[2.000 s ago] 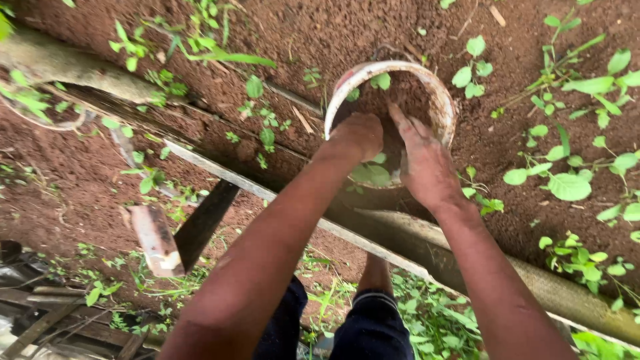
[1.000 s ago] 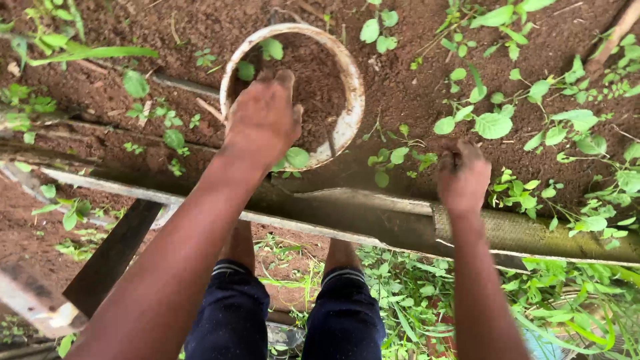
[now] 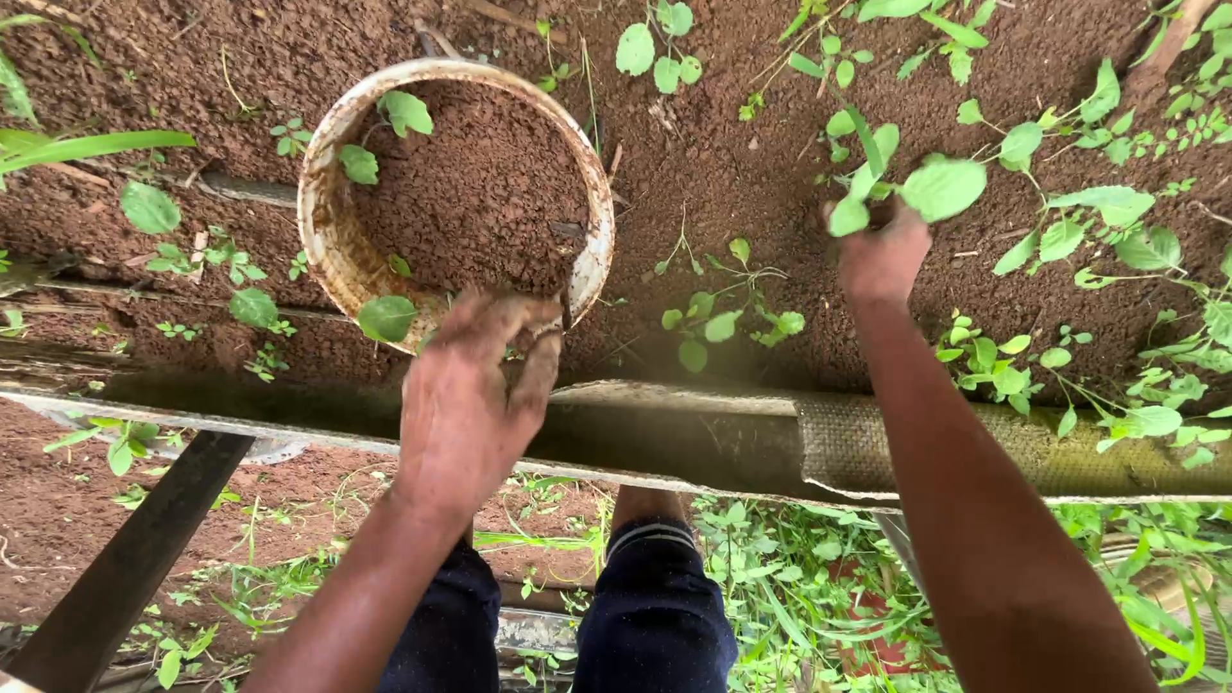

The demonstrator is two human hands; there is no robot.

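Observation:
A round, soil-stained white plastic container (image 3: 599, 207) stands on the reddish soil, with dark brown soil (image 3: 472, 183) and a few small green leaves (image 3: 406, 113) inside it. My left hand (image 3: 486, 366) is at its near rim, fingers bent around a small dark piece that I cannot make out well. Off to the right, my right hand (image 3: 885, 245) is low over the soil bed, its fingers closed at the base of a broad-leaved seedling (image 3: 943, 190). The leaves partly hide those fingertips, and whether the roots are in the ground cannot be seen.
A long board edge (image 3: 318, 435) borders the bed on my side, with a textured, curved sheet (image 3: 962, 448) along it. Small seedlings (image 3: 722, 322) grow between container and right hand, more at the right. A dark slanting bar (image 3: 135, 558) is below left, grass (image 3: 799, 577) below right.
My right hand has left the container, moved right, and now grips a seedling. My left hand has moved from over the soil inside to the near rim. The view has shifted.

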